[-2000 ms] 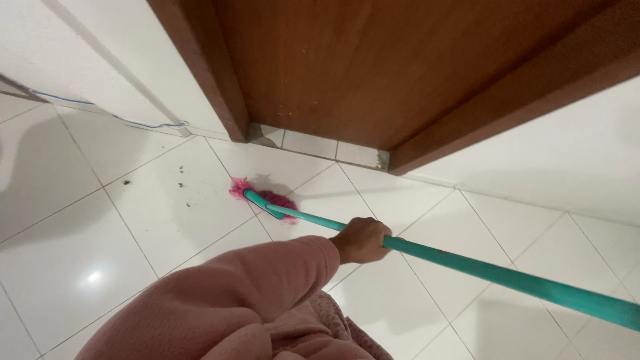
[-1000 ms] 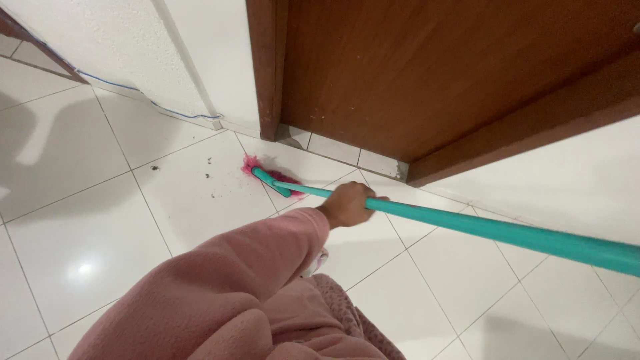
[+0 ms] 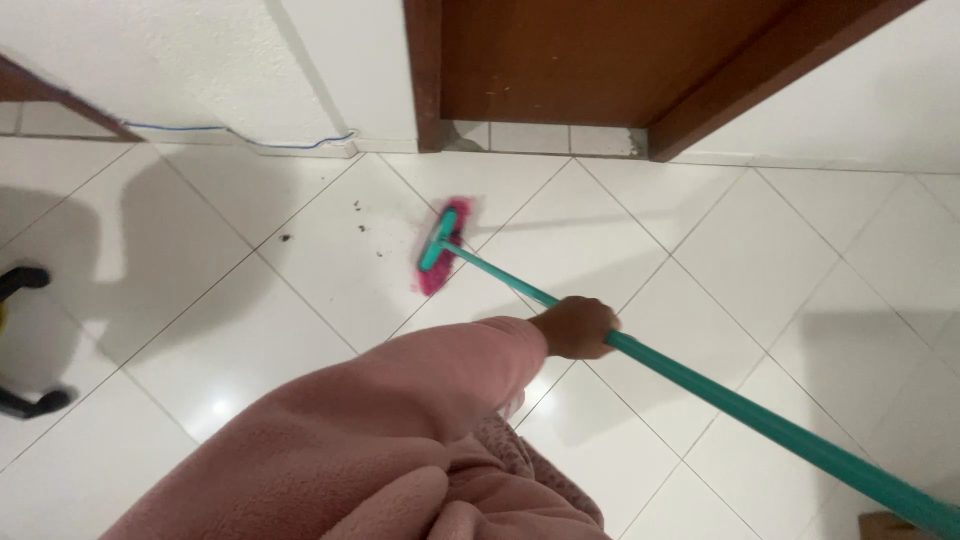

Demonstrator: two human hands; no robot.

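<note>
My left hand (image 3: 577,328), in a pink fleece sleeve, is closed around the green broom handle (image 3: 750,409). That handle runs from the broom head up to the lower right corner, where it leaves the view. The broom's green head with pink bristles (image 3: 441,244) rests on the white tiled floor, left of the hand and slightly blurred. Several small dark bits of debris (image 3: 361,228) lie to the left of the bristles, with a larger dark bit (image 3: 285,238) farther left. My right hand is out of view.
A brown wooden door (image 3: 547,67) in its frame stands beyond the broom. A blue cable (image 3: 292,145) runs along the base of the white wall. Black curved legs (image 3: 30,277) of some object show at the left edge. A brown item (image 3: 885,526) sits at the bottom right.
The broom head has turned more upright in view and stands farther from the wall and door threshold. My left hand still holds the handle. The black legs have come into view at the left.
</note>
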